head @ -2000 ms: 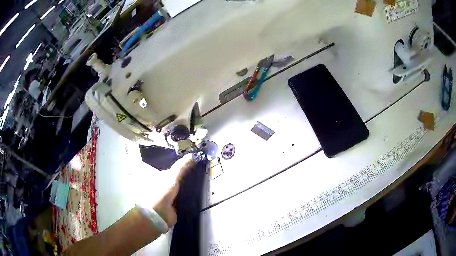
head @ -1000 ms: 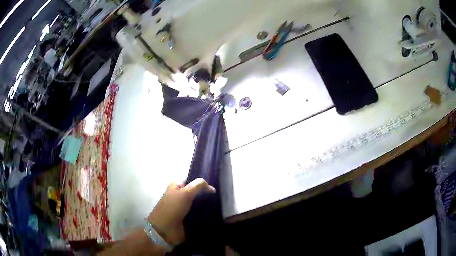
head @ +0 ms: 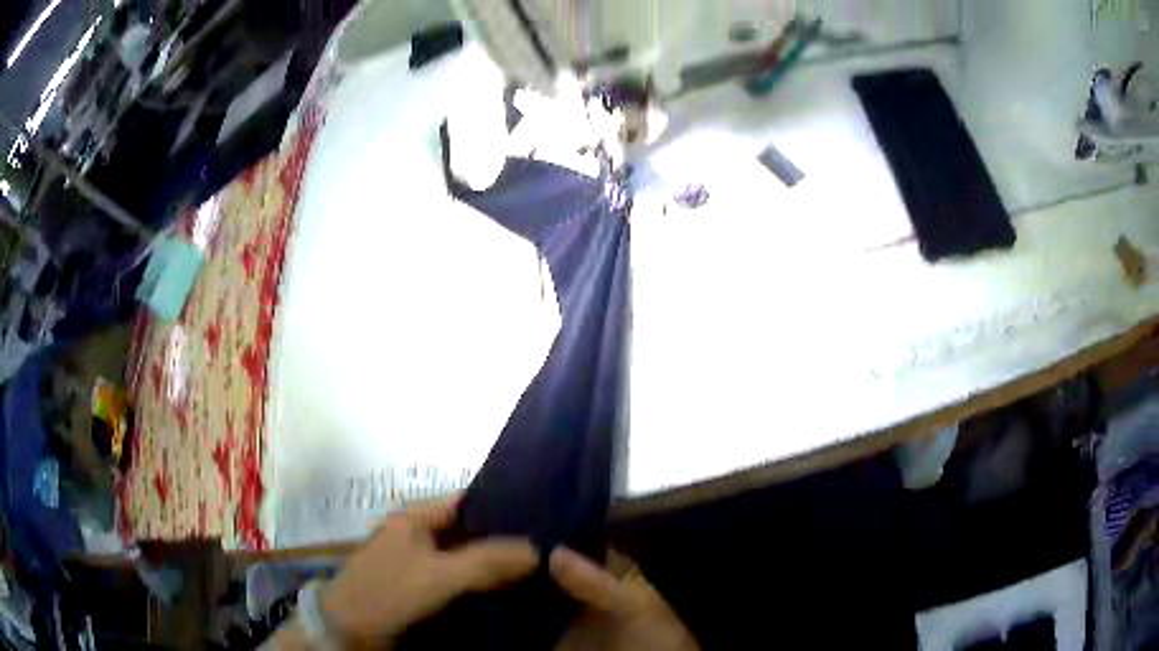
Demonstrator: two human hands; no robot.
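A dark navy cloth piece [head: 553,382] runs from under the sewing machine's needle area [head: 619,153] down over the table's front edge. Its upper part spreads left of the needle area, which is washed out by glare. My left hand [head: 420,579], with a pale band at the wrist, grips the cloth's near end at the table edge. My right hand [head: 623,608] pinches the cloth beside it, thumb up; the frame's lower edge cuts it off. The cloth between needle and hands looks stretched, with long creases.
A black phone [head: 934,165] lies right on the white table [head: 763,356]. A small grey plate [head: 780,165], a round metal disc [head: 691,196] and teal snips [head: 788,57] lie near the needle. A red-printed cover [head: 223,369] is at left.
My left hand has moved down to the table's front edge with the cloth. My right hand has come into view on the cloth. The view has shifted, with the machine head higher in frame.
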